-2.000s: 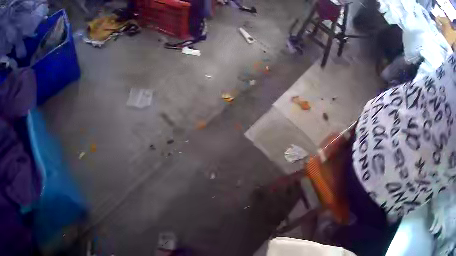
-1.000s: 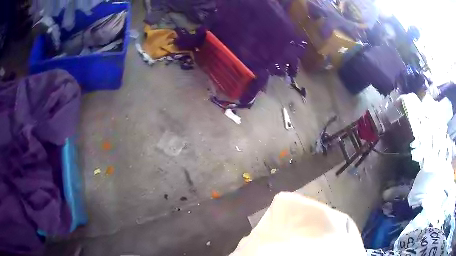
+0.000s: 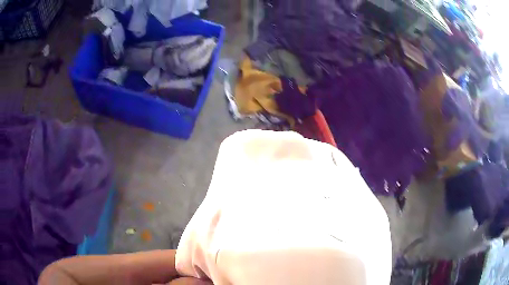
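Observation:
No hand shows clearly, and neither my left hand nor my right hand can be made out. A large pale cream cloth shape (image 3: 290,206), washed out by glare, fills the lower middle. It looks like a worn top. A bare bent arm (image 3: 117,268) comes out of its left edge and is cut off by the bottom edge; whose arm it is I cannot tell. Purple garments (image 3: 61,178) lie heaped at the left over a light blue container (image 3: 100,225).
A blue plastic crate (image 3: 134,103) with grey and white cloth stands on the floor at upper left. A dark purple heap (image 3: 371,117) lies beyond, with a red crate edge (image 3: 323,127) and orange-yellow cloth (image 3: 254,86) beside it. More cloth piles line the right.
The view has swung left, so the blue crate and purple heap sit further right. The pale shape fills more of the picture, the arm has appeared, and the lettered clothing and stool are gone from view.

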